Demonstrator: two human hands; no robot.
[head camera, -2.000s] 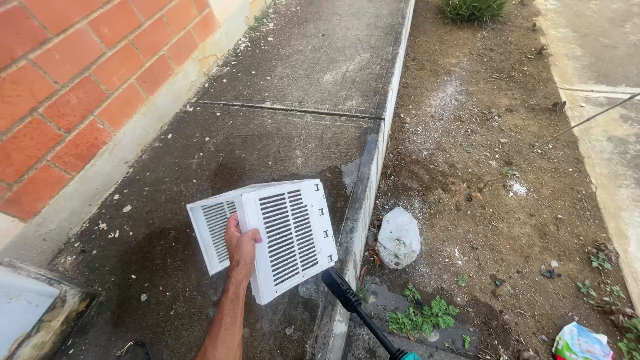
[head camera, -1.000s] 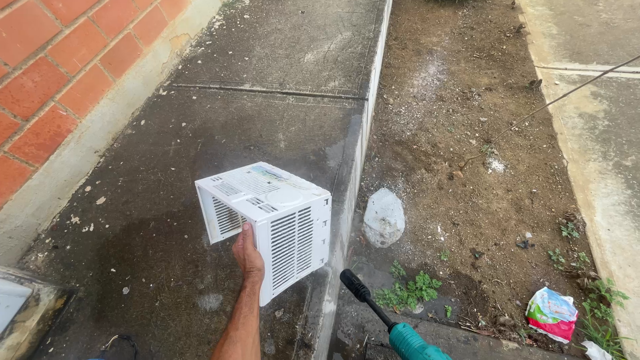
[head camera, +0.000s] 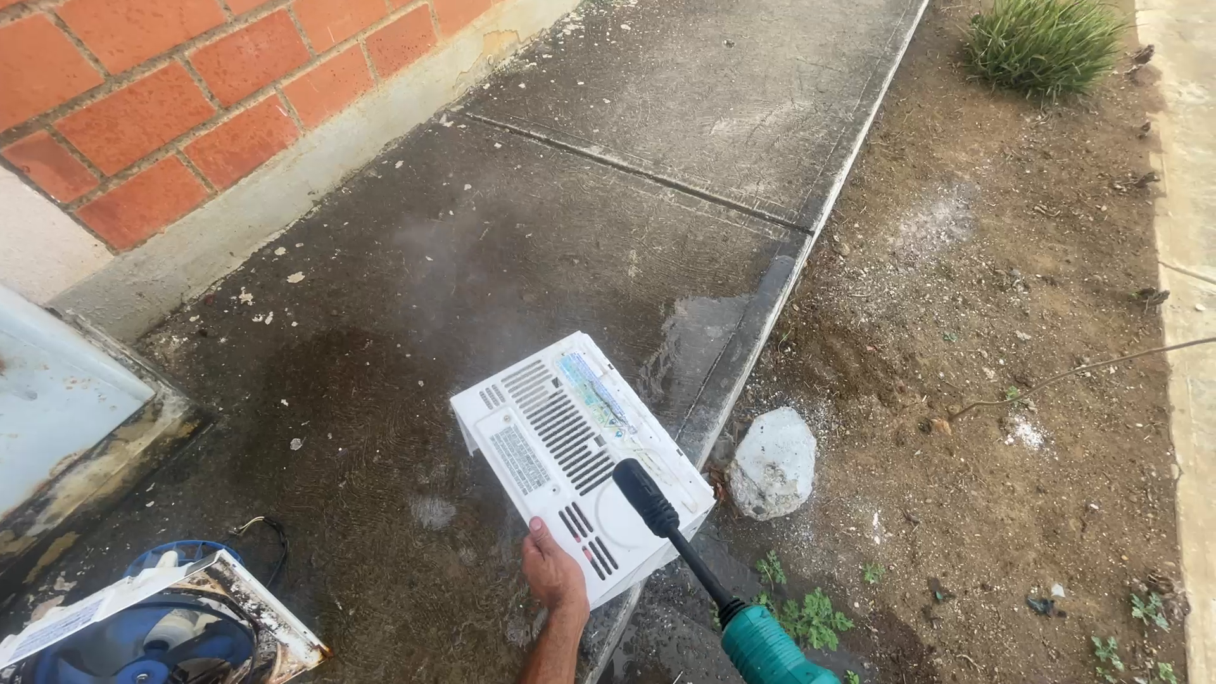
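My left hand (head camera: 554, 568) grips the lower left edge of a white slotted plastic housing (head camera: 532, 418), its thumb on the top face. The housing has louvred slots, a coloured sticker and a printed label. Over the housing's right part lies the black nozzle (head camera: 646, 496) of a teal pressure washer gun (head camera: 768, 646), which comes in from the bottom edge. Faint mist hangs above the wet concrete beyond the housing. My right hand is out of the picture.
A rusty metal frame with a blue fan (head camera: 152, 641) sits at the lower left, below a pale metal box (head camera: 57, 399). A brick wall (head camera: 237, 133) runs along the left. Right of the walkway's raised edge (head camera: 807, 252) lie a whitish rock (head camera: 774, 464), soil and weeds.
My left hand has turned the housing, so its labelled, slotted face now points up. The gun's nozzle has moved over the housing; one second ago it was beside it.
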